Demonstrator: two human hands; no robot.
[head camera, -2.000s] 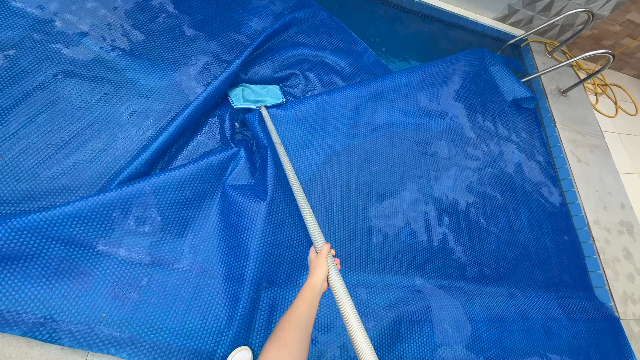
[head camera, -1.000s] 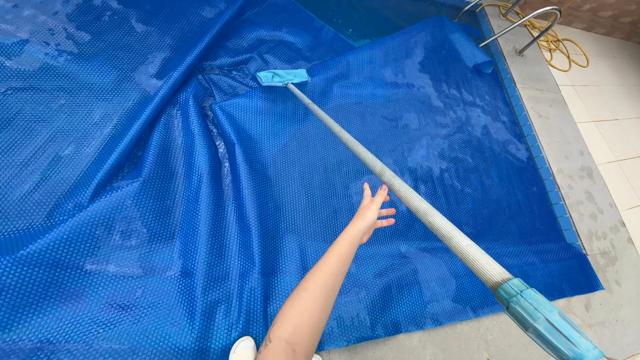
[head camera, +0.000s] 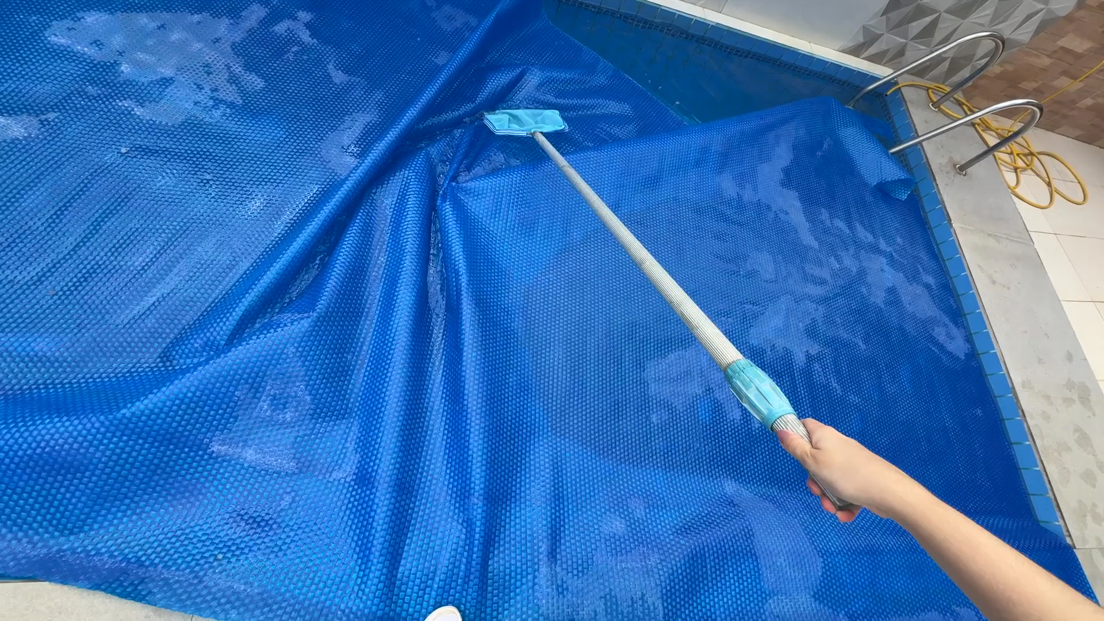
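My right hand (head camera: 832, 470) is closed around a ribbed metal telescopic pole (head camera: 642, 259), just below its turquoise plastic collar (head camera: 759, 392). The pole slants up and left to a light-blue pool skimmer head (head camera: 524, 122), which rests on the folds of a blue bubble pool cover (head camera: 647, 362). Creases run from the head down and to the left through the cover. My left hand is out of the frame.
Uncovered pool water (head camera: 716, 73) shows at the top. Beyond the cover's right side are a steel pool ladder (head camera: 966, 138), a coiled yellow hose (head camera: 1026, 168) and a stone pool edge (head camera: 1026, 302). A white shoe tip (head camera: 444, 613) shows at the bottom.
One second ago the left hand was off the pole with spread fingers; now it is out of view. The right hand has come into view, holding the pole below the collar.
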